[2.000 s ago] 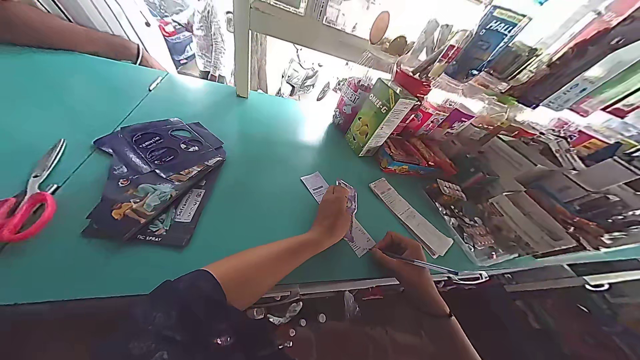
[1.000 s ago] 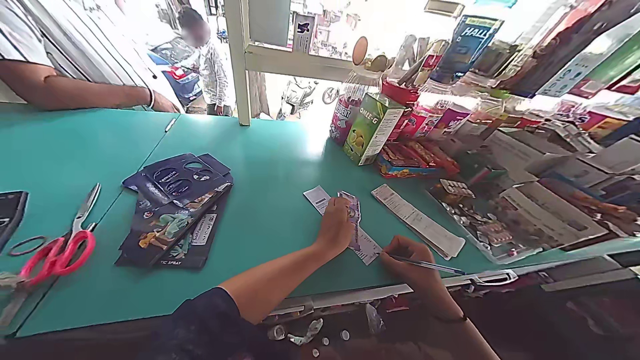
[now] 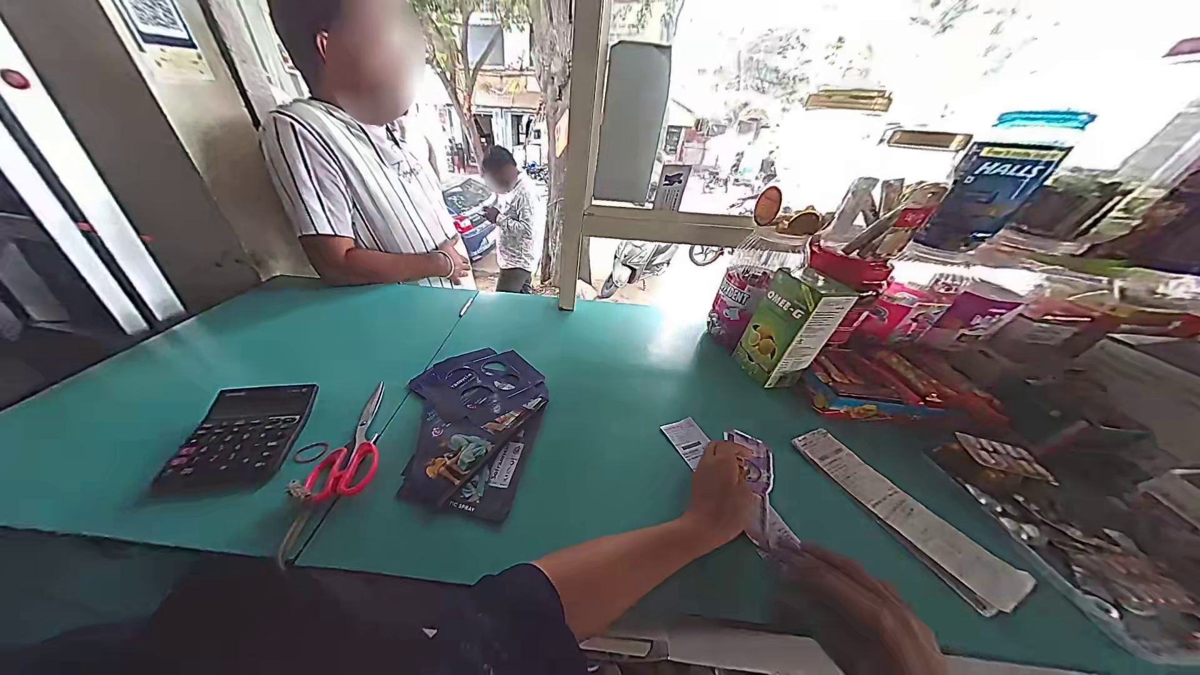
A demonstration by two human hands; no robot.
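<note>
On the green counter (image 3: 609, 356), my left hand (image 3: 724, 492) holds a folded purple banknote (image 3: 756, 461) over a narrow printed paper slip (image 3: 686, 441). My right hand (image 3: 848, 600), blurred, is at the slip's lower end near the counter's front edge; whether it holds anything cannot be told. Right of both hands lies a stack of long printed paper strips (image 3: 914, 516). Dark printed card packaging (image 3: 478, 431) lies left of my hands, with red-handled scissors (image 3: 356, 455), a rubber band (image 3: 310, 453) and a black calculator (image 3: 239, 436) farther left.
A green carton (image 3: 792, 328) and a plastic jar (image 3: 750, 281) stand at the back right, beside a tray of red packets (image 3: 872, 384). Blister packs fill a clear tray (image 3: 1059, 534) at the right. A person in a striped shirt (image 3: 361, 187) stands beyond the counter, another farther outside.
The view has swung left and up, showing the whole calculator and the person across the counter. The pen seen earlier in my right hand is no longer discernible. My left hand remains on the banknote.
</note>
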